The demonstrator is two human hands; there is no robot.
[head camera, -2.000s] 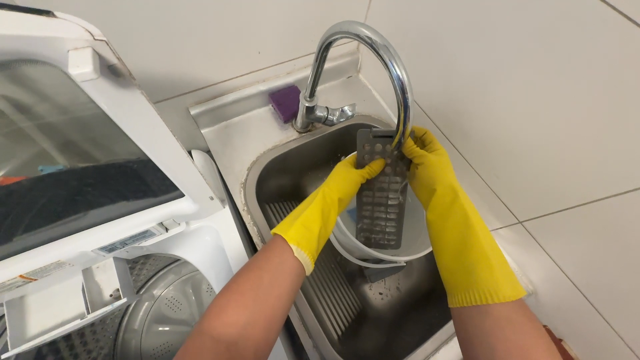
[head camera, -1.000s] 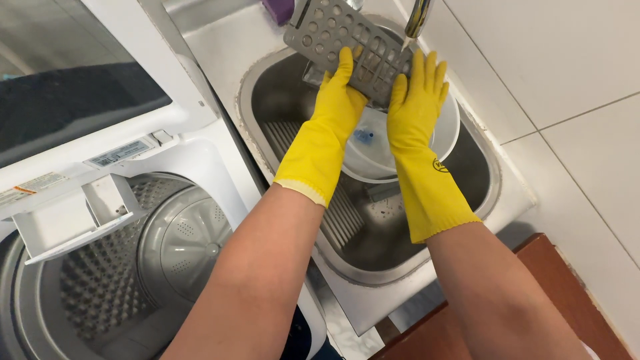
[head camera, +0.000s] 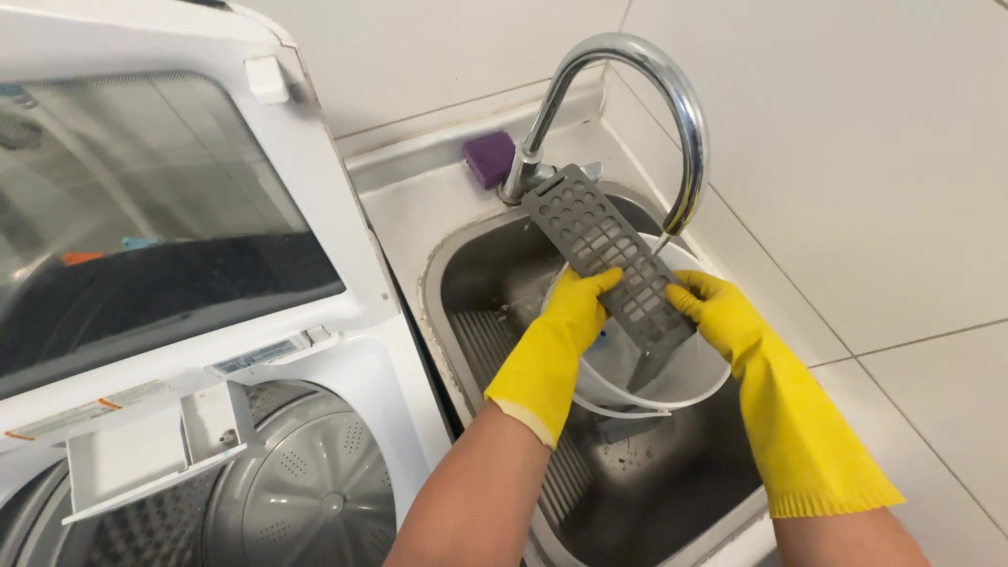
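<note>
Both my hands wear yellow rubber gloves and hold a grey perforated plastic panel (head camera: 598,236), tilted with its slotted end toward the tap base. My left hand (head camera: 571,315) grips its left edge, thumb on the face; my right hand (head camera: 709,307) pinches the lower right edge. The chrome gooseneck tap (head camera: 693,142) arches above, and a thin stream of water falls onto the panel. Beneath them a white bucket (head camera: 713,378) with its handle down stands in the stainless steel sink (head camera: 669,480). Another grey piece (head camera: 630,425) lies beside the bucket, partly hidden.
A purple sponge-like block (head camera: 490,159) sits on the counter left of the tap base. At the left is a top-loading washing machine, its lid (head camera: 315,236) raised, its detergent drawer (head camera: 130,457) pulled out and its metal drum (head camera: 315,480) exposed. Tiled walls stand behind and to the right.
From one second ago, the panel has turned so its slotted end points up and left, and my hands have moved to its lower part. The view has shifted noticeably.
</note>
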